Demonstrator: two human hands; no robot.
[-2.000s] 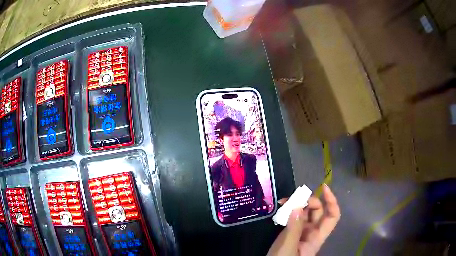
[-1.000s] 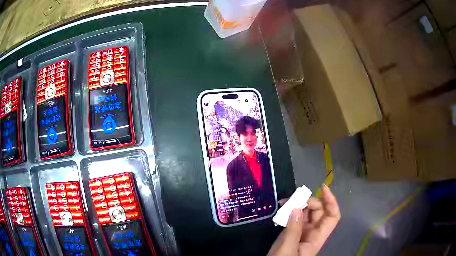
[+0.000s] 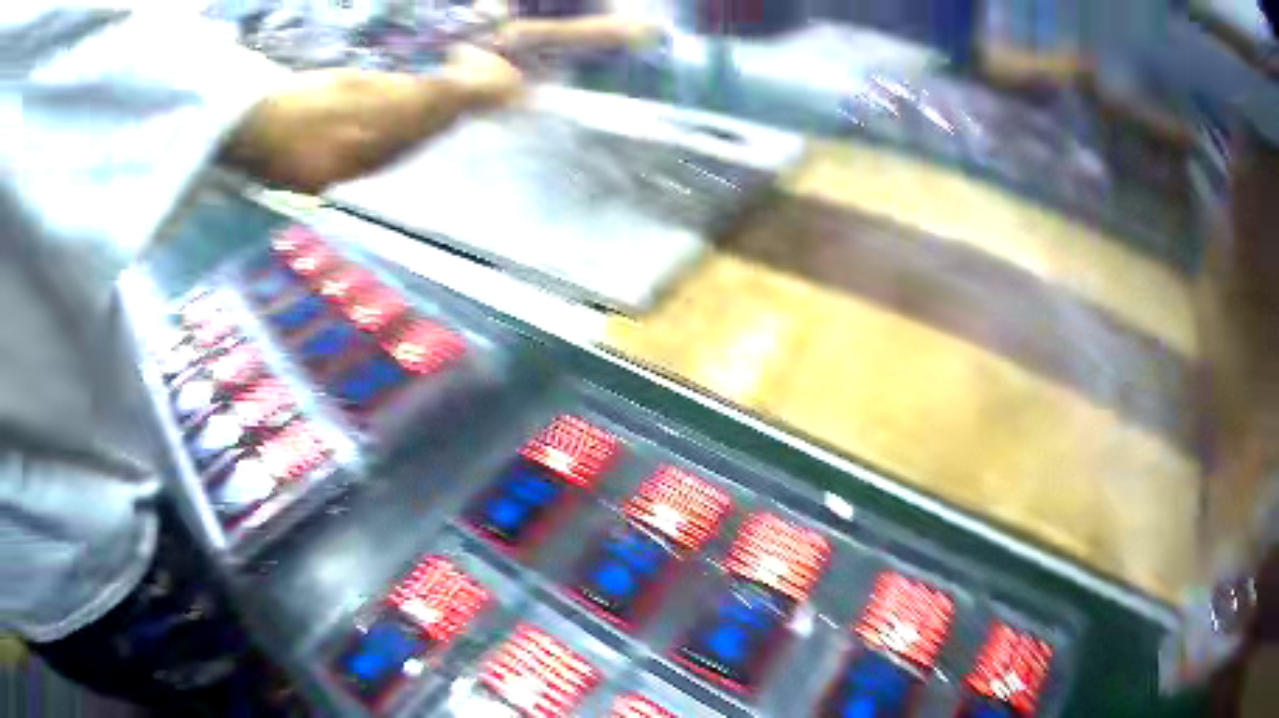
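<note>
Several red keypad phones with black screens and blue marking lie in a clear tray at the lower middle; one such phone is near its centre. A second clear tray with more keypad phones lies farther left. The frame is blurred. Neither of my hands is in view, so the white wipe seen before does not show.
Another person's arm in a pale sleeve reaches over a grey board at the upper left. A yellow-brown plywood board with a dark band lies beyond the white edge strip. Clear crumpled plastic lies at the back.
The view has swung left and up. My right hand with the white wipe, the smartphone, the white bottle and the cartons have left the picture. Another person and a second tray now show.
</note>
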